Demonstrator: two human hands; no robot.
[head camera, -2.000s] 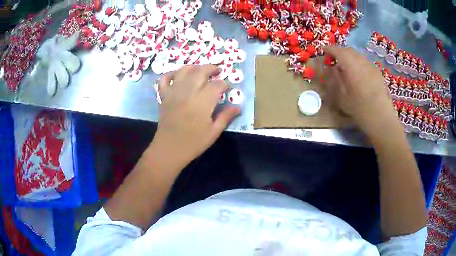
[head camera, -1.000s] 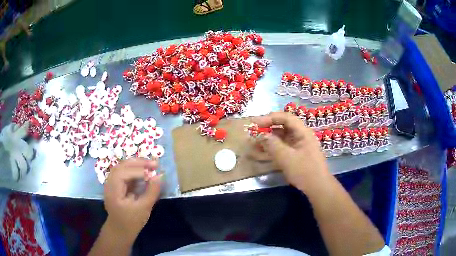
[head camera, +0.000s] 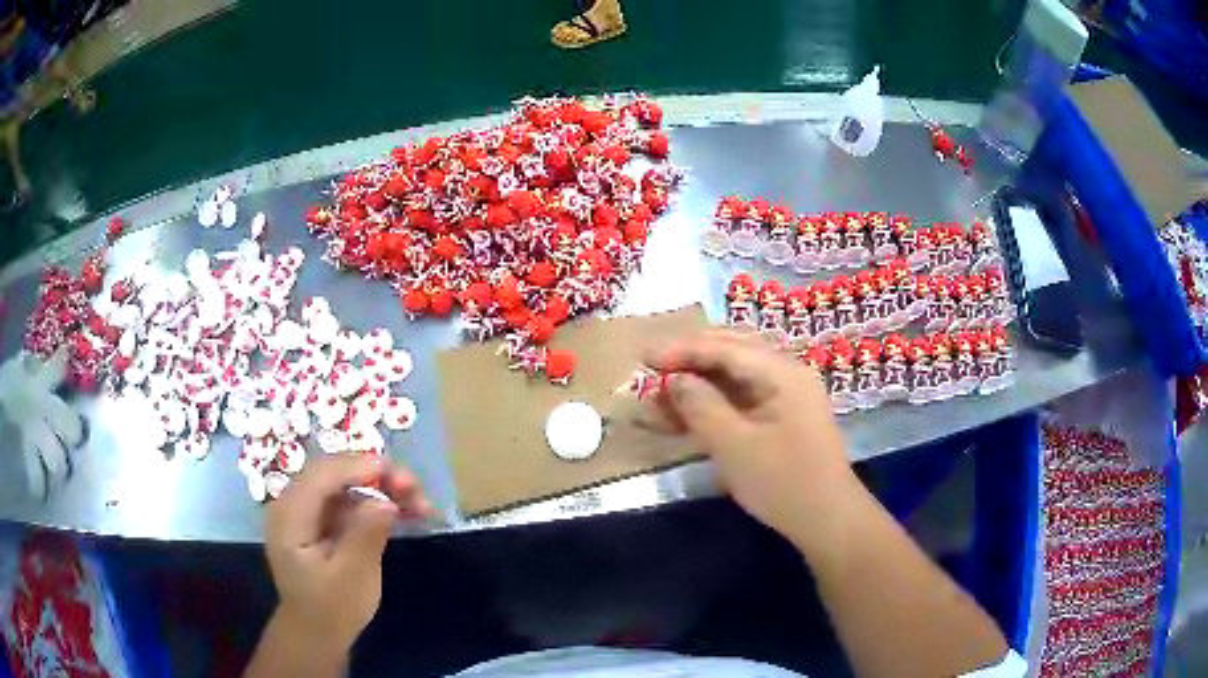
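Observation:
My left hand (head camera: 329, 536) is at the table's front edge, its thumb and fingers closed on a small base (head camera: 371, 494), mostly hidden by the fingers. My right hand (head camera: 755, 431) is over the right part of the cardboard mat (head camera: 497, 464), fingers shut on a red-and-white figure body (head camera: 645, 383), its head hidden by the fingers. A white round dish (head camera: 574, 431) lies on the mat, left of my right fingertips. A heap of figure bodies (head camera: 503, 212) lies behind the mat. Loose bases (head camera: 305, 384) lie to the left.
Rows of assembled figures (head camera: 914, 364) stand at right, beside a black slab (head camera: 1036, 272). A small white bottle (head camera: 860, 117) and a clear bottle (head camera: 1040, 66) are at the back right. A white glove (head camera: 40, 417) lies far left. A person's sandalled foot (head camera: 590, 23) is beyond the table.
Since two seconds ago, the view has shifted right. My left hand has left the loose bases with one base. My right hand has taken a figure body and brought it over the mat near the dish.

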